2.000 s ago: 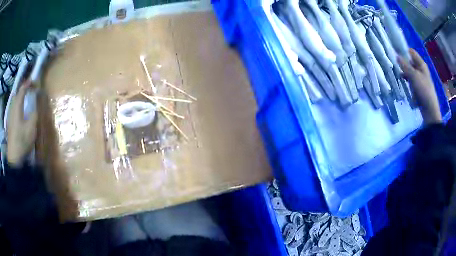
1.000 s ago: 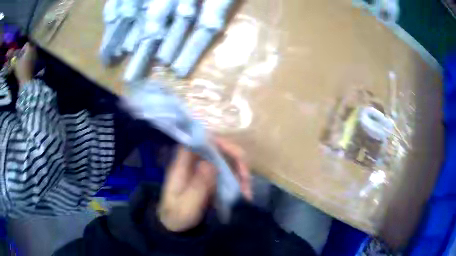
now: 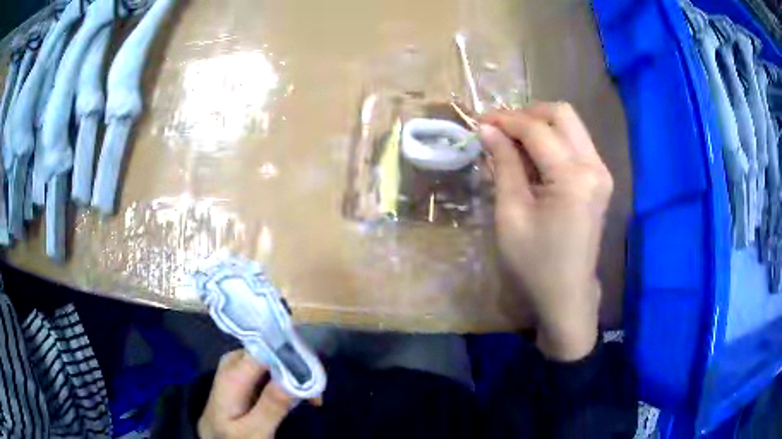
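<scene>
My left hand (image 3: pixel 244 396) holds a leg part by its foot end (image 3: pixel 261 326) at the table's front edge, with the hollow underside and raised rim facing up. The toe end points up and left. The shank is hidden. My right hand (image 3: pixel 553 184) is beside the white glue cup (image 3: pixel 440 144), with thumb and forefinger pinched on a thin tan glue stick (image 3: pixel 464 115). The stick's other end is hidden by the fingers. A yellow strip (image 3: pixel 390 176) lies left of the cup on the dark glue pad (image 3: pixel 420 206).
Several pale legs (image 3: pixel 124 94) lie in a row at the table's left. A blue tray (image 3: pixel 673 206) with more legs stands at the right. A white-tipped stick (image 3: pixel 467 69) lies behind the cup. A striped sleeve (image 3: pixel 69 369) shows at the lower left.
The view has swung back right. My left hand now holds the foot with its hollow underside up. My right hand has come to the cup and taken hold of a stick.
</scene>
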